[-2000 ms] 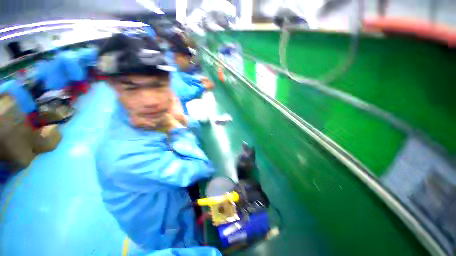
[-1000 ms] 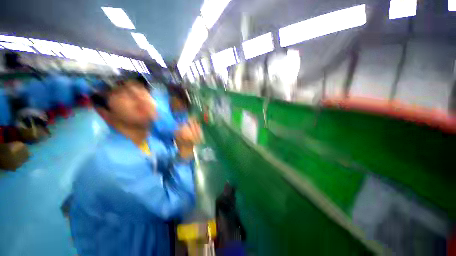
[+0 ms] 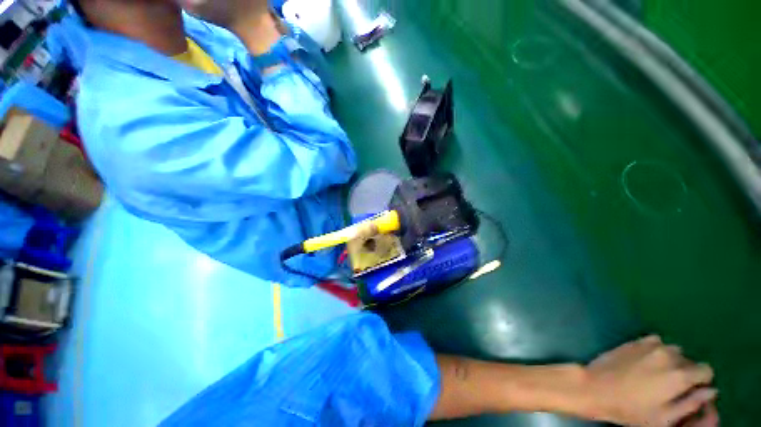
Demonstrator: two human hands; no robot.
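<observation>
My left hand [image 3: 655, 385] is at the lower right over the dark green line surface [image 3: 551, 275]. Its fingers are curled, and I cannot tell if anything is inside them. My bare forearm runs left into a light blue sleeve. My right hand is not distinguishable. A blue soldering station [image 3: 430, 271] stands left of my hand, not touched by it. A yellow-handled soldering iron [image 3: 355, 231] rests in the black holder [image 3: 434, 208], above a square yellowish tray [image 3: 375, 253]. A black square fan frame [image 3: 428, 127] stands behind.
A person in a blue smock [image 3: 209, 142] is beside the line at the left, arms on its edge. A thin cable with a pale plug [image 3: 486, 269] lies by the station. Chalk circles [image 3: 653, 187] mark the green. A pale rail [image 3: 676, 79] runs at upper right. Boxes [image 3: 50, 167] stand far left.
The view has swung down from the ceiling lights and green wall to the line surface. The soldering station shows fully again, and my left forearm and hand have come into view.
</observation>
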